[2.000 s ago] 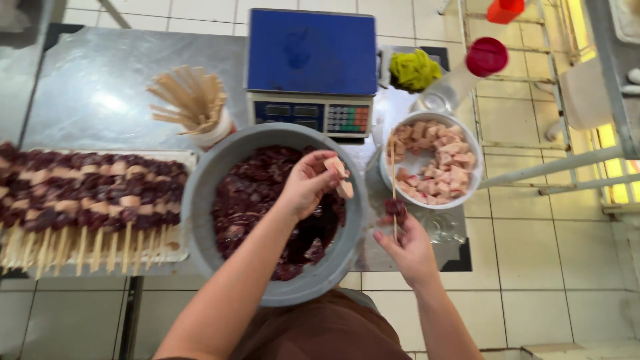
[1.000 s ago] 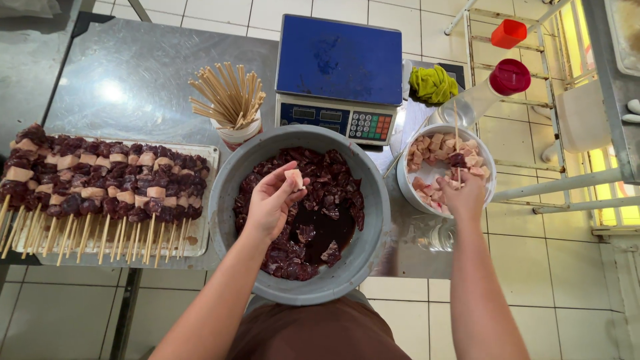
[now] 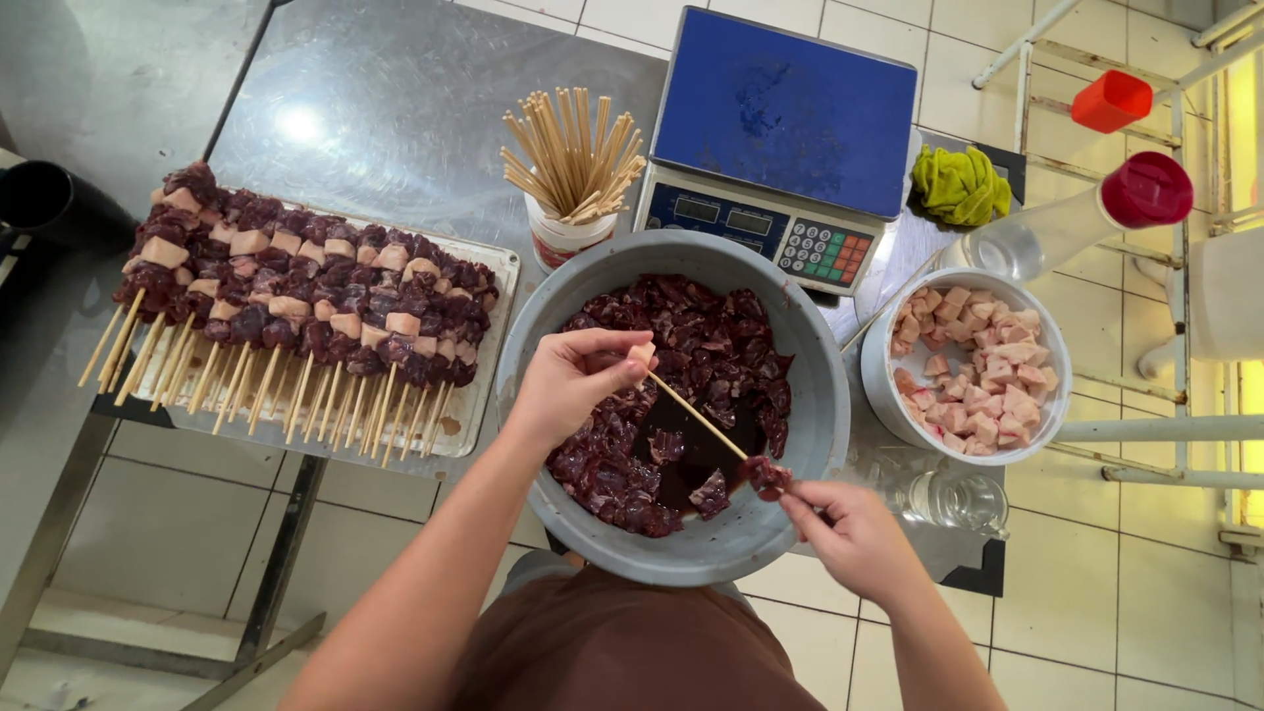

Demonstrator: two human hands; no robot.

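Observation:
Over a grey plastic basin (image 3: 828, 415) of dark red meat pieces (image 3: 617, 474), my left hand (image 3: 583, 380) pinches a pale cube of fat (image 3: 642, 354) at the tip of a wooden skewer (image 3: 699, 419). My right hand (image 3: 844, 528) holds the skewer's other end, where dark meat (image 3: 765, 478) is threaded close to the fingers. To the right stands a white tub (image 3: 1055, 395) of pale fat cubes (image 3: 997, 380). At the left, loaded skewers (image 3: 326, 286) of dark meat and pale cubes lie stacked on a tray (image 3: 491, 365).
Bare wooden skewers (image 3: 578, 163) stand in a white cup (image 3: 568, 242) behind the basin. A blue-topped digital scale (image 3: 785, 114) is beside them. Farther right are a yellow-green cloth (image 3: 960, 186), a clear container with a red lid (image 3: 1145, 193), and a glass mug (image 3: 953, 502) below the tub.
My right hand has come left from the white tub to the basin with the skewer. The skewer's tip now meets the pale cube in my left hand.

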